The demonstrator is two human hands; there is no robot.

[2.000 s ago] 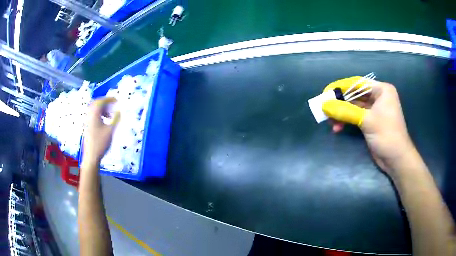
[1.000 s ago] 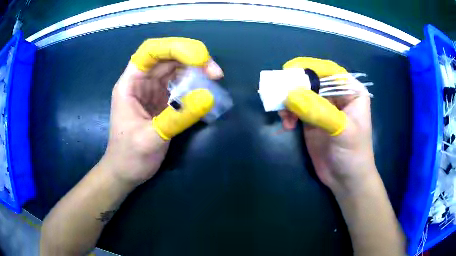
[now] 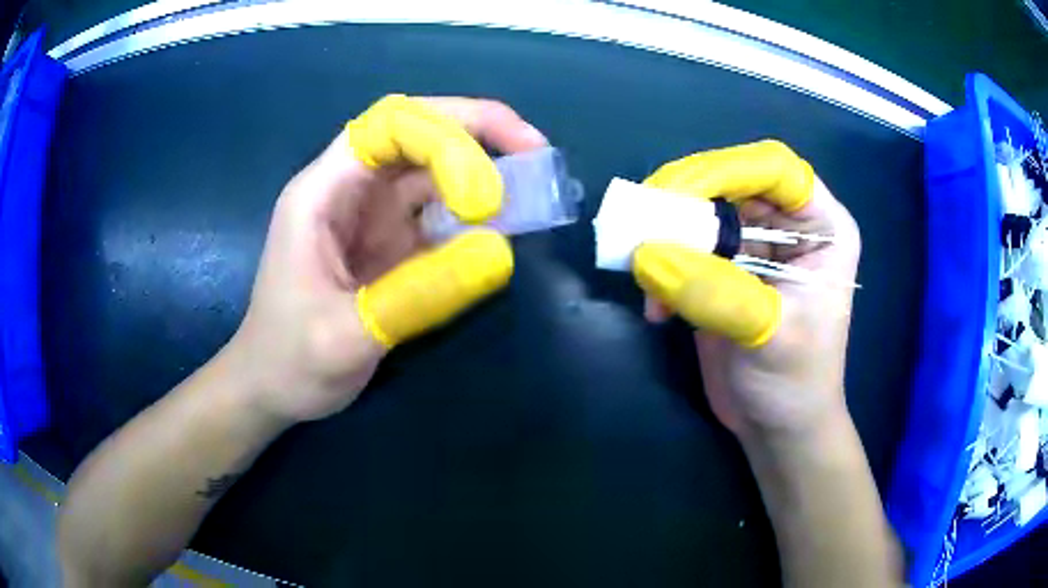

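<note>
My left hand, with yellow finger cots on thumb and index finger, pinches a see-through greyish plastic cover. A small tab sticks out at the cover's right end. My right hand, also with yellow cots, holds a white wired unit between thumb and index finger. Its black end and thin white lead wires point right, towards my palm. The cover and the unit's plain white end face each other, with a small gap between them.
A blue bin on the right holds heaped white units with black ends and wires. The edge of another blue bin shows at the left. A white rail runs beyond the dark bench surface, with the green belt behind it.
My left hand has come from the left bin to the middle with a cover, which now points towards the unit. My right hand still holds the unit. The view has turned from the left bin to the bench.
</note>
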